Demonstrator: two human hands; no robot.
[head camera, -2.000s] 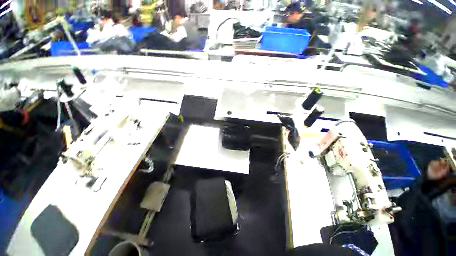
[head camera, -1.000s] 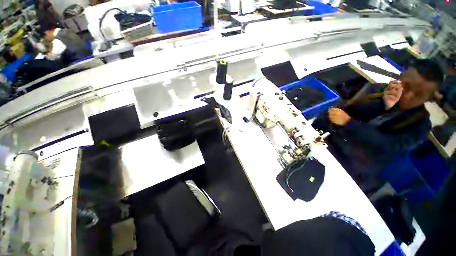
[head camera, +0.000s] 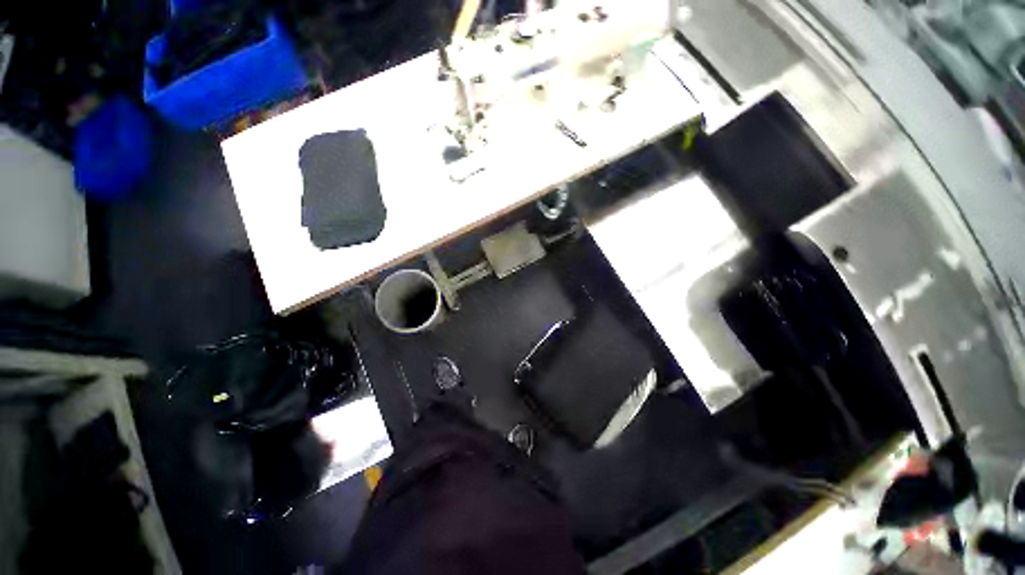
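Neither of my hands can be made out. A flat dark grey rounded cut panel, or a stack of them (head camera: 342, 189), lies on the left part of the white sewing table (head camera: 261, 253). A white sewing machine (head camera: 540, 70) stands on the same table, right of the panel. Nothing is seen held. A dark purple clothed part of my body (head camera: 461, 500) fills the bottom middle.
A round waste bin (head camera: 388, 303) stands below the table edge. A black seat-like object (head camera: 587, 376) is right of it. Black bag-like items lie lower left and on a white stand (head camera: 663, 242). A blue bin (head camera: 219, 84) is upper left. Another table edge (head camera: 826, 522) is lower right.
The view has swung from the right-hand machine and the seated co-worker to the left-hand table. The grey panel is back in view; the co-worker is out of it.
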